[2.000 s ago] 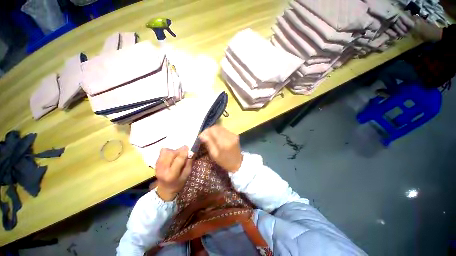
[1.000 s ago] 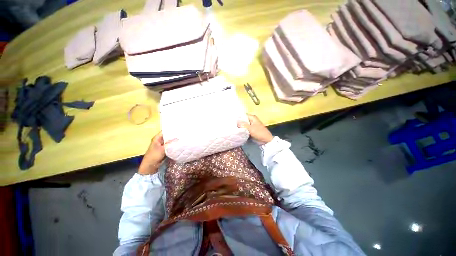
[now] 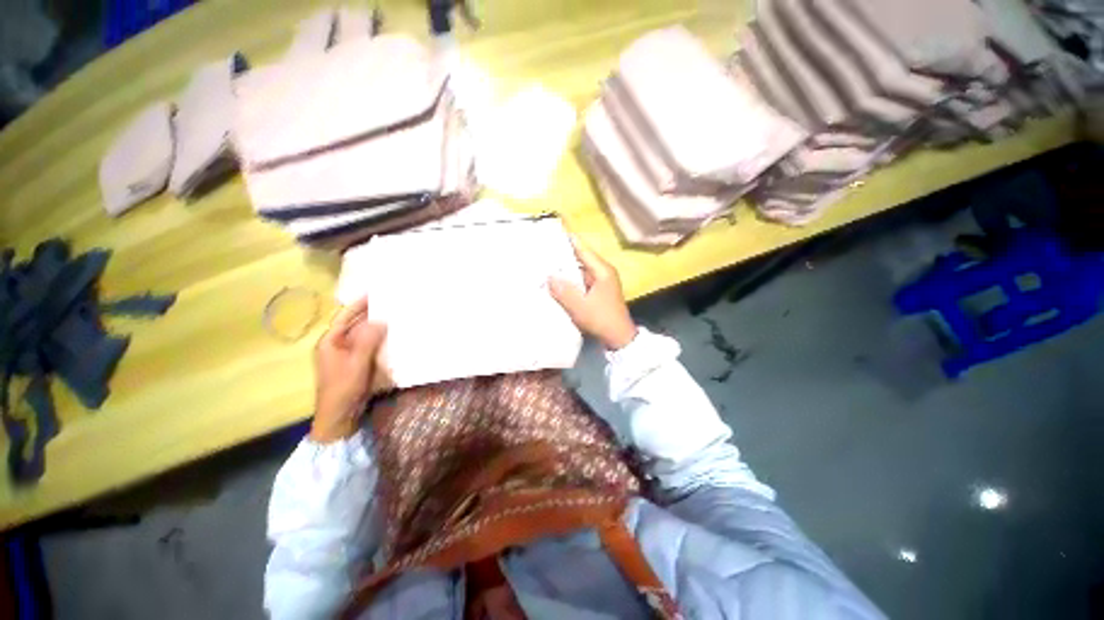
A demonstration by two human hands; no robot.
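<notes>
A pale zipper pouch, nearly white under glare, lies flat between my hands at the table's front edge and over my lap. Its dark zipper line runs along the far edge. My left hand grips the pouch's left side, thumb on top. My right hand holds its upper right side, thumb on top and fingers around the edge. The undersides of both hands' grips are hidden. Part of another pale piece shows beneath the pouch at the left.
Pouch stack with dark edges stands just beyond. More pouch stacks are at centre right and far right. Small pouches lie far left. Dark fabric strips and a thin ring lie left. A blue stool stands right.
Two seconds ago the hands held a dark-edged piece on edge; then a pouch lay flat between them. Now the pouch is flat with both hands higher on its sides. The view has shifted.
</notes>
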